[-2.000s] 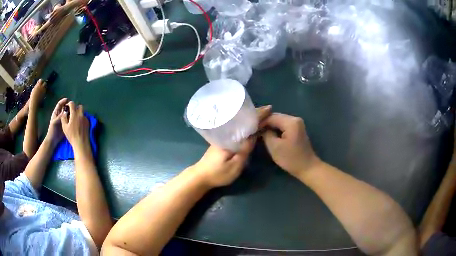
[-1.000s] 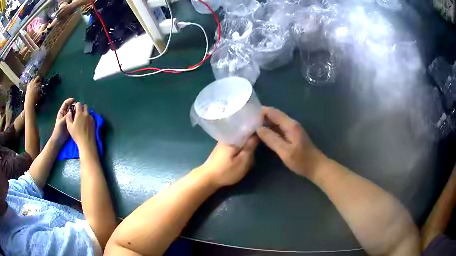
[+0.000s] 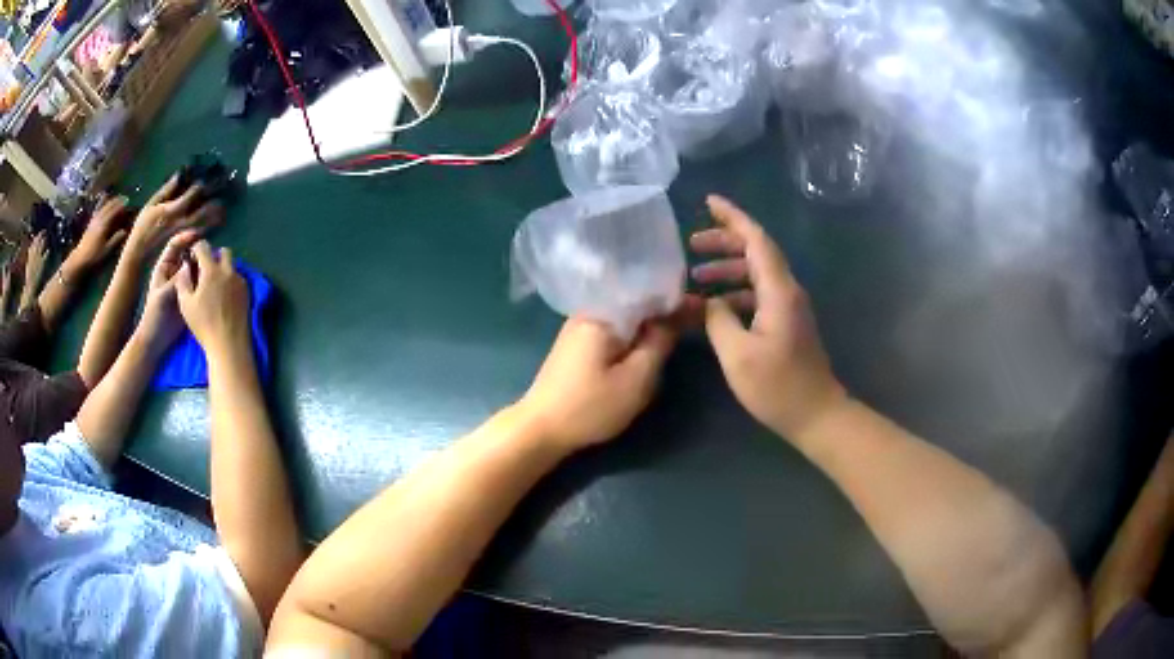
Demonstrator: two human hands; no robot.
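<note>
A bagged container (image 3: 605,247), round with cloudy wrinkled film over it, is held above the table at the centre. My left hand (image 3: 599,373) is closed on the bunched bag end below the container. My right hand (image 3: 766,309) is just right of the container, fingers spread, holding nothing. A pile of bagged containers (image 3: 953,116) lies across the far right side of the table. A single clear container (image 3: 834,161) stands at its near edge.
The green table (image 3: 386,296) has red and white cables (image 3: 425,160) and a white board (image 3: 328,125) by a post. At left, a neighbour's hands (image 3: 213,296) are over a blue cloth (image 3: 251,341). Another person's arm (image 3: 1139,515) is at far right.
My right hand has let go and opened away from the container. The container has tilted so its film-covered side shows instead of the white round face. Another hand has reached in at left.
</note>
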